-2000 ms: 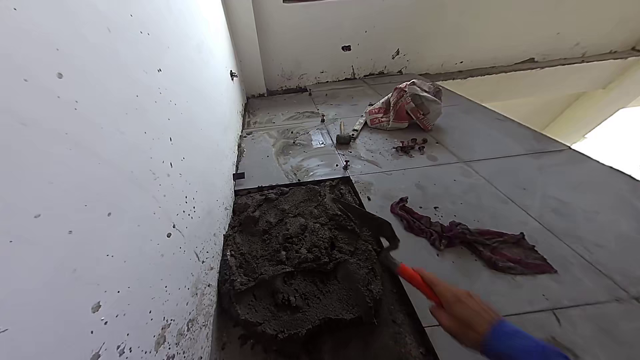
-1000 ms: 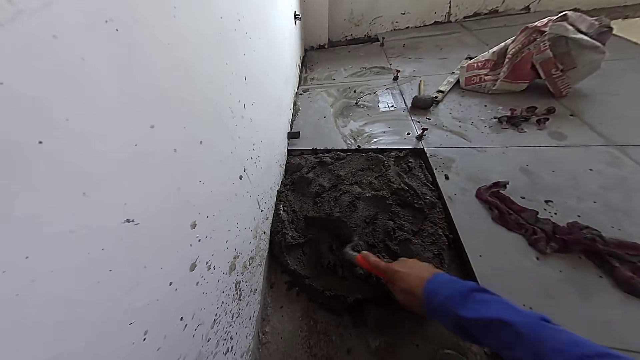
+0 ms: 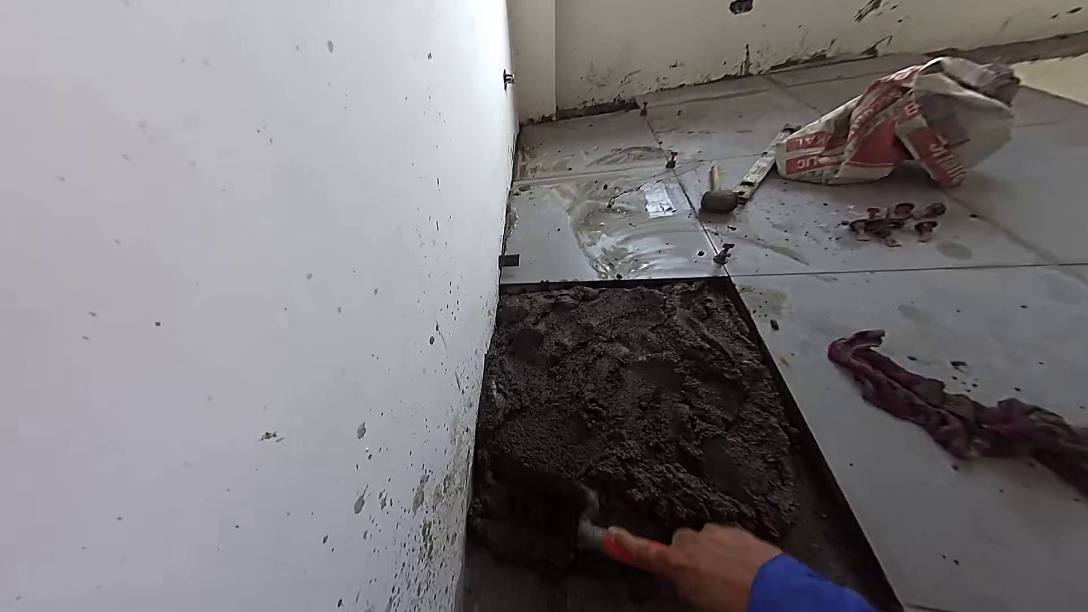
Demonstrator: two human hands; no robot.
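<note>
My right hand (image 3: 710, 561), with a blue sleeve behind it, grips the red handle of a trowel (image 3: 591, 531) near the bottom of the view. The trowel's dark blade lies against the near left part of a bed of dark wet mortar (image 3: 637, 391) and is hard to tell from it. This mortar fills a gap in the floor between the white wall and the laid grey tiles, with a rough, lumpy surface. My left hand is out of the frame.
White wall (image 3: 255, 297) on the left. Grey tiles (image 3: 850, 340) border the mortar. On them lie a twisted maroon cloth (image 3: 960, 416), a mallet (image 3: 720, 201), a long level-like bar (image 3: 765, 166), a crumpled cement bag (image 3: 892, 127) and several small tile-levelling pieces (image 3: 897, 223).
My right hand and the trowel have moved to the near left part of the mortar, closer to the wall. The mortar, heaped two seconds ago, is flatter and more spread. The view has shifted.
</note>
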